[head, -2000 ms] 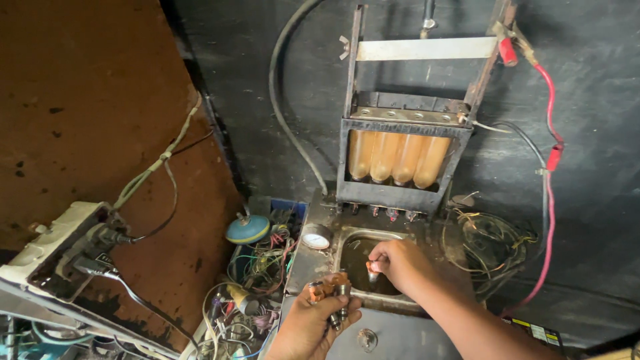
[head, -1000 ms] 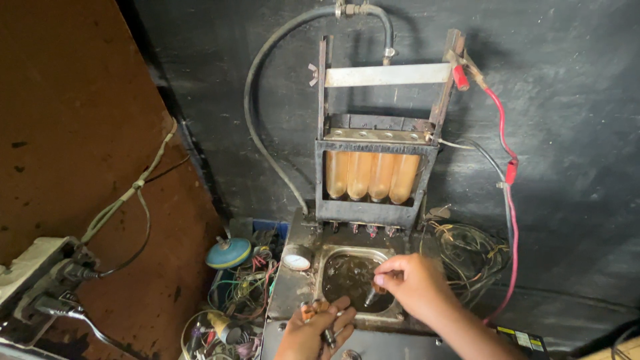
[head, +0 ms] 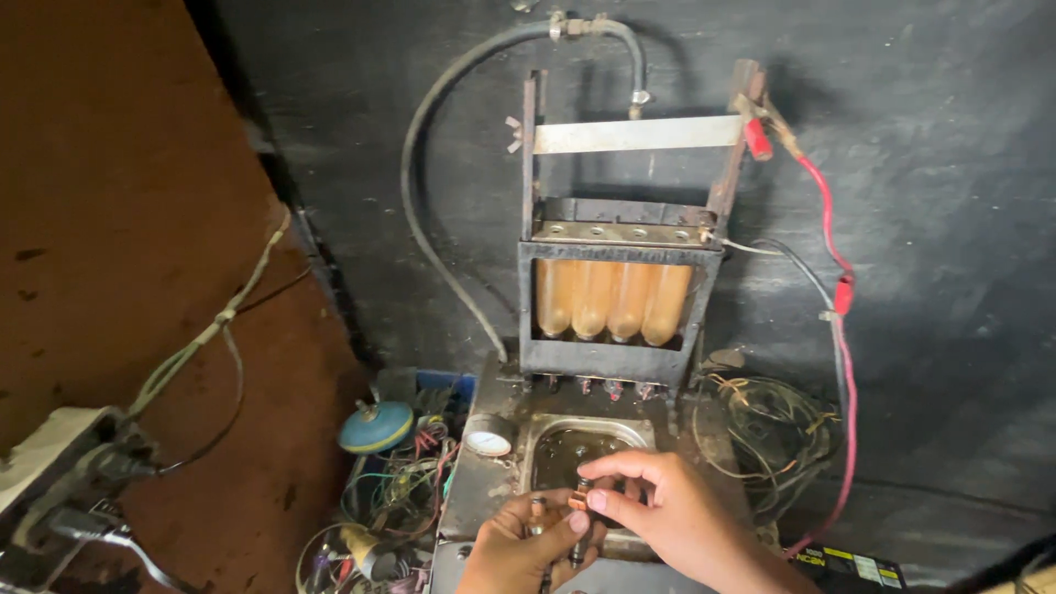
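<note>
My right hand (head: 656, 499) pinches a small fuel injector (head: 581, 492) with an orange-brown body between thumb and fingers, just in front of the metal basin. Below and left of it, my left hand (head: 536, 540) holds several more injectors (head: 538, 516), their dark metal ends sticking out past the fingers. The two hands meet, or nearly so. Behind them the square metal basin (head: 536, 437) holds dark liquid. Above the basin stands a black frame (head: 528, 297) with several clear tubes (head: 587, 297) of cloudy amber liquid. A round pressure gauge (head: 488, 443) lies left of the basin.
A grey hose (head: 412, 165) arches left of the frame. Red cable (head: 850, 412) and coiled wires (head: 767, 429) are on the right. Tangled wires (head: 396, 495) and a blue round object (head: 375, 426) lie left. A power socket box (head: 74, 470) is at far left, a battery (head: 850, 569) lower right.
My right hand has moved from over the basin towards my left hand, still with an injector in its fingers. The view has shifted.
</note>
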